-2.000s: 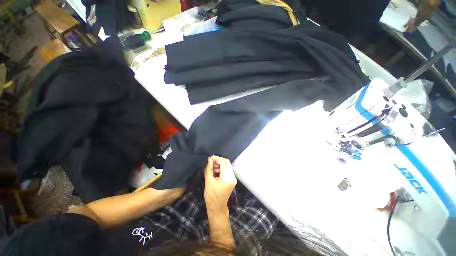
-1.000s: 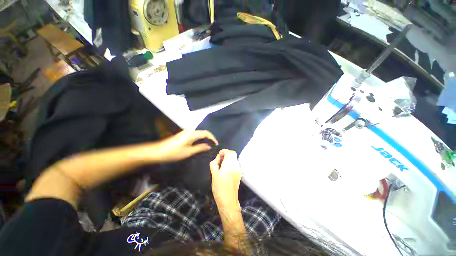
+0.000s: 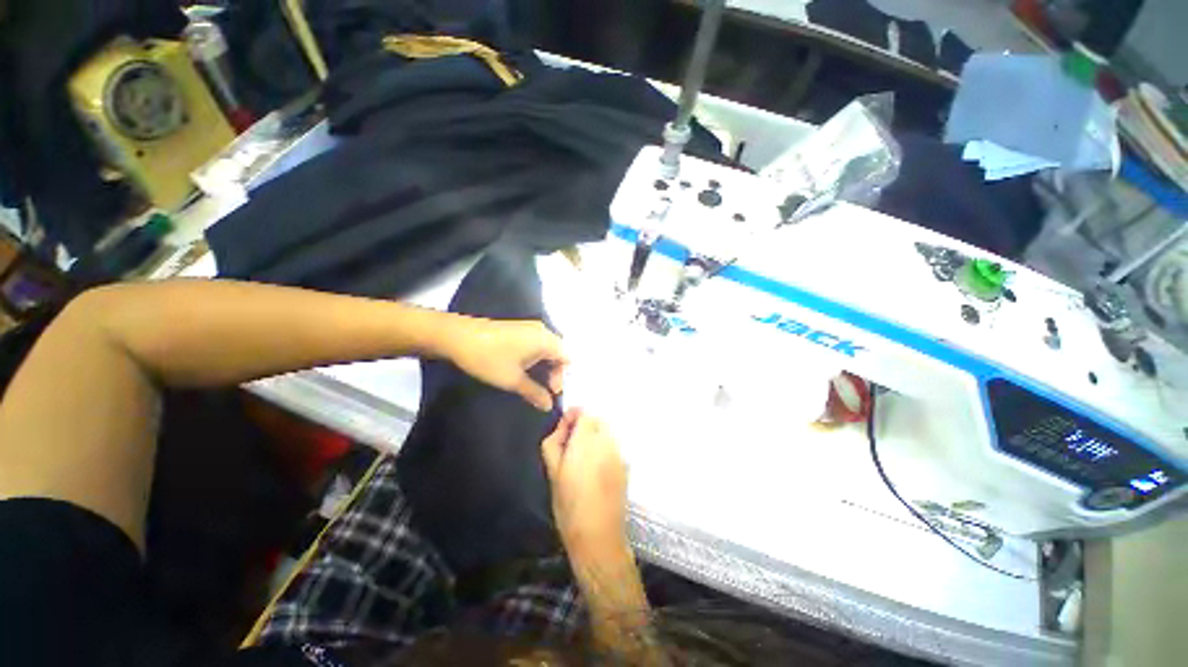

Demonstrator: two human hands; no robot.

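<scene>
A black garment piece (image 3: 476,456) lies over the table's front edge and hangs onto my lap. My left hand (image 3: 511,361) and my right hand (image 3: 586,472) pinch its edge close together, just left of and in front of the needle area (image 3: 655,313). The fingertips nearly touch; the bit of cloth between them is small. The white sewing machine (image 3: 834,341) with blue stripe stands to the right of my hands. More black cut pieces (image 3: 391,183) lie fanned on the table behind my left forearm, with a yellowish strip (image 3: 456,50) on top.
The machine's control panel (image 3: 1081,450) is at the right. Red-handled snips (image 3: 849,397) lie under the arm near a black cable. A clear plastic bag (image 3: 840,163) is behind the head, with light blue sheets (image 3: 1023,104) beyond. A cream-yellow machine (image 3: 150,117) stands far left.
The view has turned right, showing the control panel. Both hands have moved with the black piece nearer the needle area. The left hand, apart from the right one second ago, now pinches beside it.
</scene>
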